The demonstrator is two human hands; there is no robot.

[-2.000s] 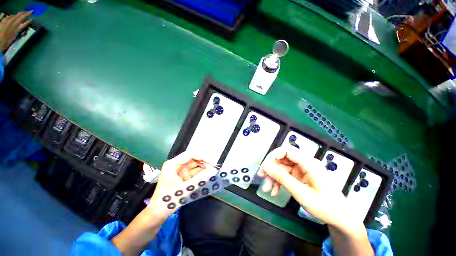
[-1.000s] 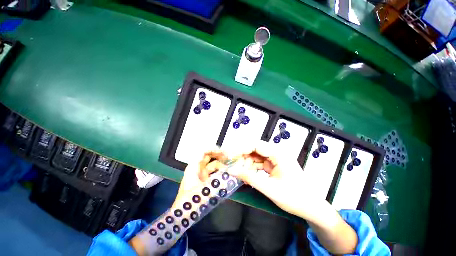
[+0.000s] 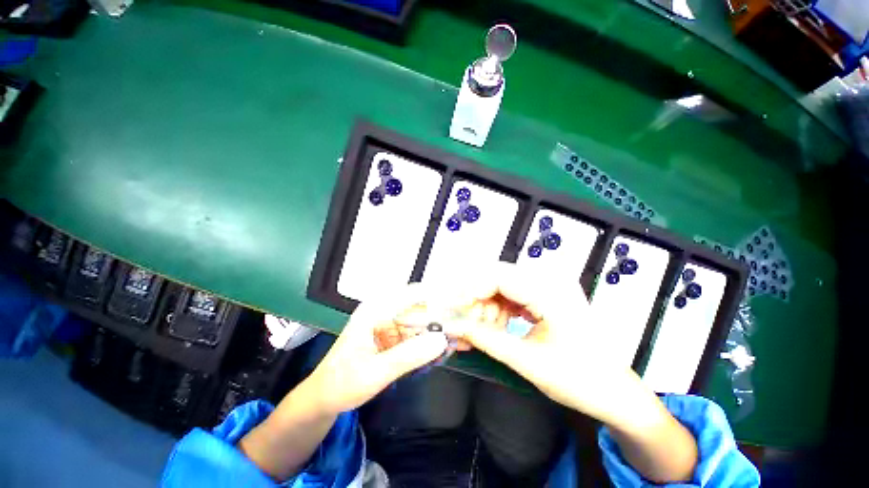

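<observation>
My left hand [image 3: 381,353] and my right hand [image 3: 524,329] meet above the front edge of the foam tray [image 3: 329,276]. A small dark lens ring [image 3: 435,327] shows between their fingertips. Part of a clear carrier film strip [image 3: 446,356] shows below the fingers of my left hand; the rest of it is hidden. The tray holds several phone back covers [image 3: 389,233], each with a cluster of three dark camera circles at its upper part. My hands hide the lower parts of the middle covers.
A white dispenser bottle [image 3: 476,110] with its lid up stands behind the tray. A film strip with dark rings [image 3: 605,183] and more ring film [image 3: 765,262] lie beyond it. Crumpled clear film [image 3: 738,357] lies at the right. Black moulded trays [image 3: 195,319] sit below the bench edge at left.
The ringed film strip that lay over my left wrist has dropped mostly out of sight below the hand. A single dark ring now shows between the fingertips.
</observation>
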